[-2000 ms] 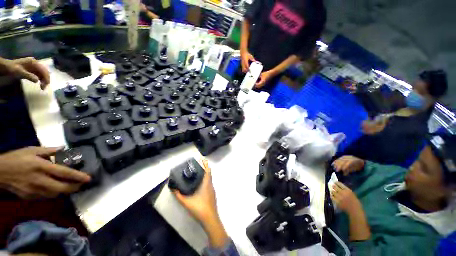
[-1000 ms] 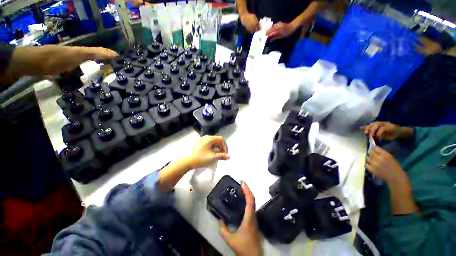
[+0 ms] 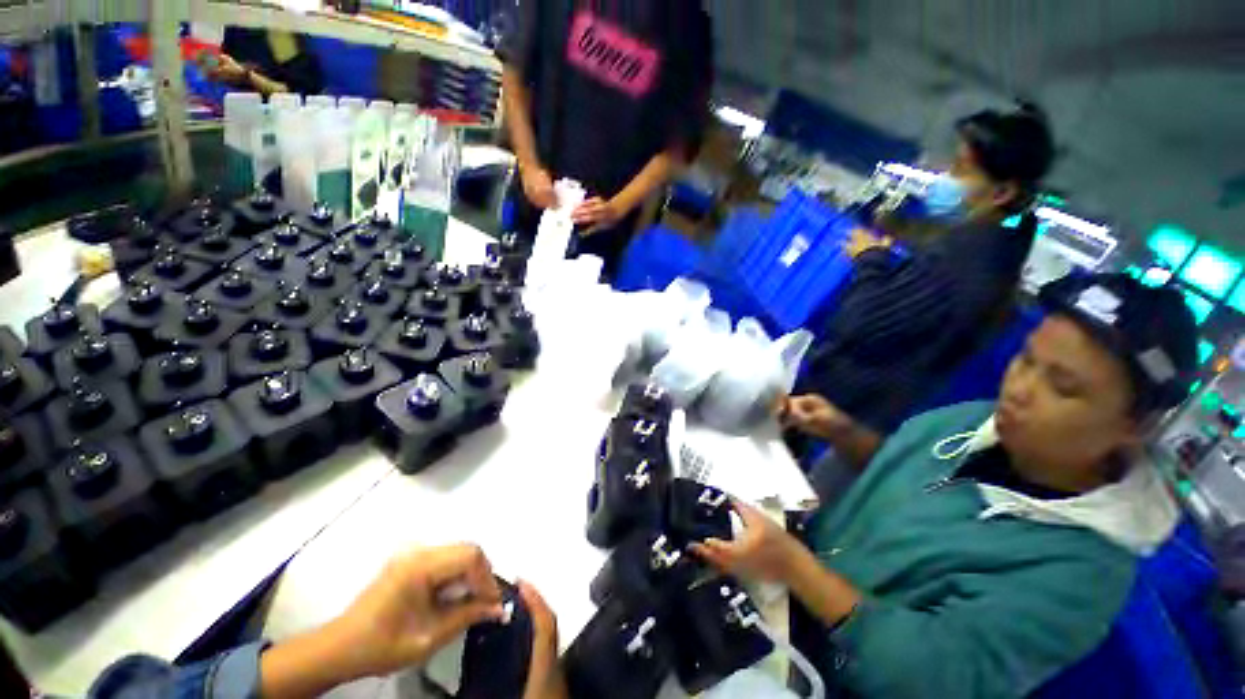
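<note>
My right hand (image 3: 544, 645) is at the bottom centre, mostly cut off by the lower edge, holding a black cube unit (image 3: 494, 658) from its right side. My left hand (image 3: 421, 604) is at the unit's upper left, with a small white piece, likely cloth or tissue (image 3: 507, 613), pinched at its fingertips against the unit. The unit's lower part is out of the picture. Dense rows of black units with round hubs and shiny metal (image 3: 187, 429) stand to the left.
A smaller cluster of black units (image 3: 639, 553) lies right of my hands; a seated person's hand (image 3: 748, 545) touches one. Frosted bags (image 3: 717, 372) and a printed sheet (image 3: 737, 462) lie behind. White-green boxes (image 3: 332, 157) stand at the far end. A standing person holds a white box (image 3: 554, 235).
The view has swung right. My left hand has come to the held unit with the white piece. The seated person's hand has reached onto a unit. The other hand at far left is gone from view.
</note>
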